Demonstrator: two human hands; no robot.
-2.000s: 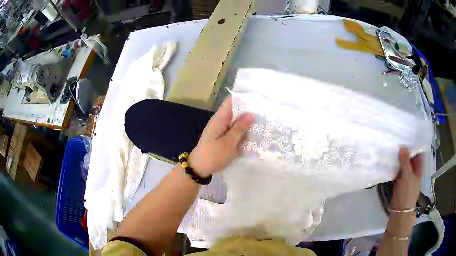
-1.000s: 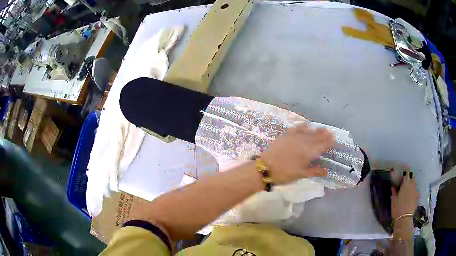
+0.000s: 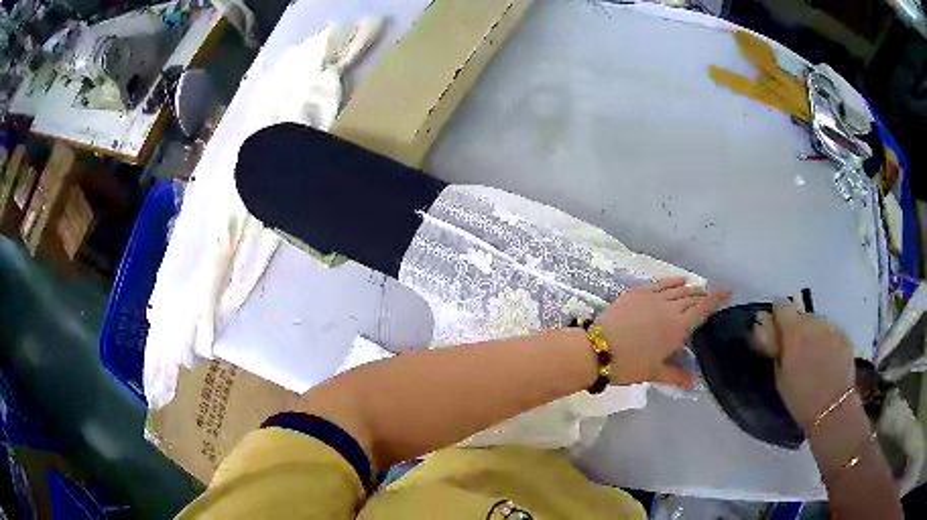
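A white lace garment piece (image 3: 508, 266) is drawn over the right part of the long black padded arm (image 3: 325, 193); its loose part hangs toward me. My left hand (image 3: 661, 330) lies flat with fingers apart on the garment near the arm's right end. My right hand (image 3: 808, 366) grips the dark steam iron (image 3: 747, 376), whose pointed front is beside my left fingertips at the garment's right end. Whether the iron touches the fabric is hard to tell.
A beige board (image 3: 432, 81) runs under the black arm. Crumpled cream garments (image 3: 229, 244) lie at the left. A carton (image 3: 219, 416) and blue basket (image 3: 137, 284) stand left. Mustard strips (image 3: 762, 76) and a metal piece (image 3: 839, 127) lie far right.
The garment went from between both hands onto the black arm. My right hand took hold of the iron and moved it left and up, toward the garment. My left hand slid slightly right.
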